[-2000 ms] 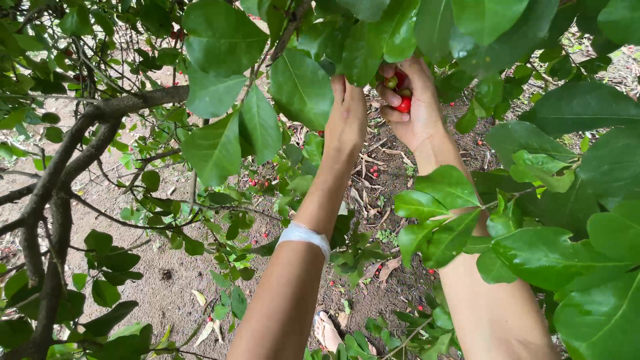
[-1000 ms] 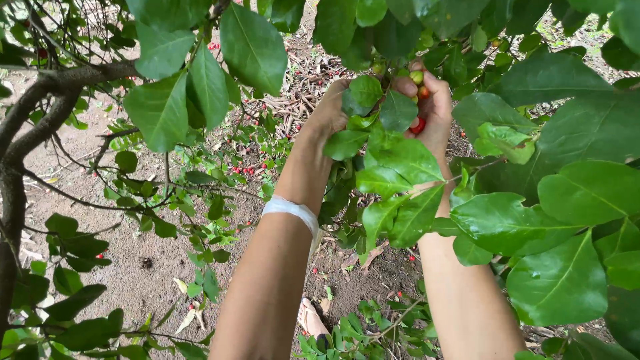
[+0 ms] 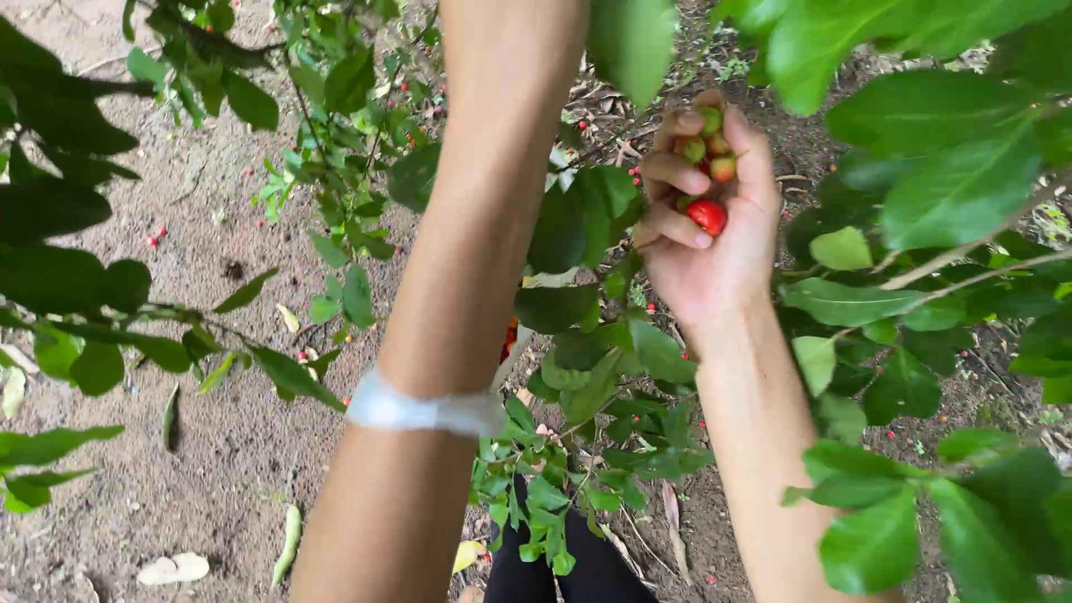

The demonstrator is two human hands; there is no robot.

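Note:
My right hand [image 3: 712, 201] is palm up right of centre, its fingers curled around several small cherry-like fruits [image 3: 708, 216], one bright red and others green to orange. My left arm crosses the view upward. Only the wrist and part of the back of my left hand [image 3: 515, 42] show at the top edge; its fingers are out of view. A whitish translucent plastic band [image 3: 419, 408] circles the left forearm. Behind that forearm, a few red fruits [image 3: 509, 339] show beside a pale edge, mostly hidden by arm and leaves.
Leafy branches [image 3: 946, 293] fill the right side and reach close to my right forearm. More foliage [image 3: 595, 360] hangs between my arms, and dark leaves [image 3: 59, 276] stand at the left. Below lies bare soil [image 3: 226, 469] with fallen red fruits and pods. My dark-clothed legs [image 3: 519, 561] show at the bottom.
My left hand has moved away from my right hand, up toward the top edge. The right hand has turned palm up, showing the fruits in it. The view has shifted.

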